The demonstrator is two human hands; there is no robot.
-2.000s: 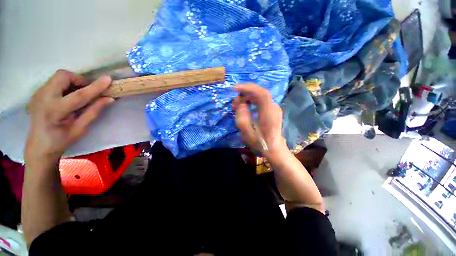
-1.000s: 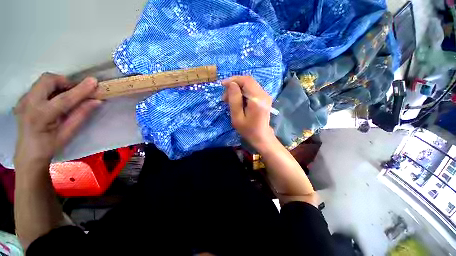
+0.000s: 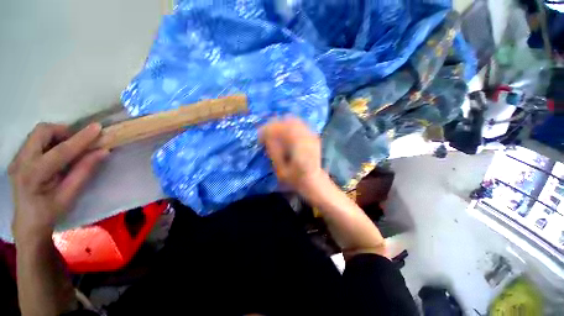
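The blue printed garment [image 3: 222, 68] lies bunched on the white table. My left hand [image 3: 52, 170] grips the left end of the wooden ruler [image 3: 176, 120], which lies across the blue cloth, its free end pointing right. My right hand [image 3: 292, 148] is blurred, over the garment just right of and below the ruler's free end, apart from it. Its fingers are curled as when the thin whitish pen showed in it; the pen is not distinct now. Grey-green cloth with yellow-orange flowers [image 3: 355, 139] lies to the right, partly under the blue garment.
The white table [image 3: 74, 55] reaches to the upper left. A red plastic stool [image 3: 96, 244] stands below its front edge. Dark, blurred items [image 3: 464, 133] lie beyond the floral cloth at right. A barred window [image 3: 525, 191] is at lower right, with a yellow-green thing [image 3: 516, 299] below it.
The view has shifted, so garment, ruler and both hands sit further left and lower. My right hand has moved slightly down from the ruler's end. My left hand keeps its hold.
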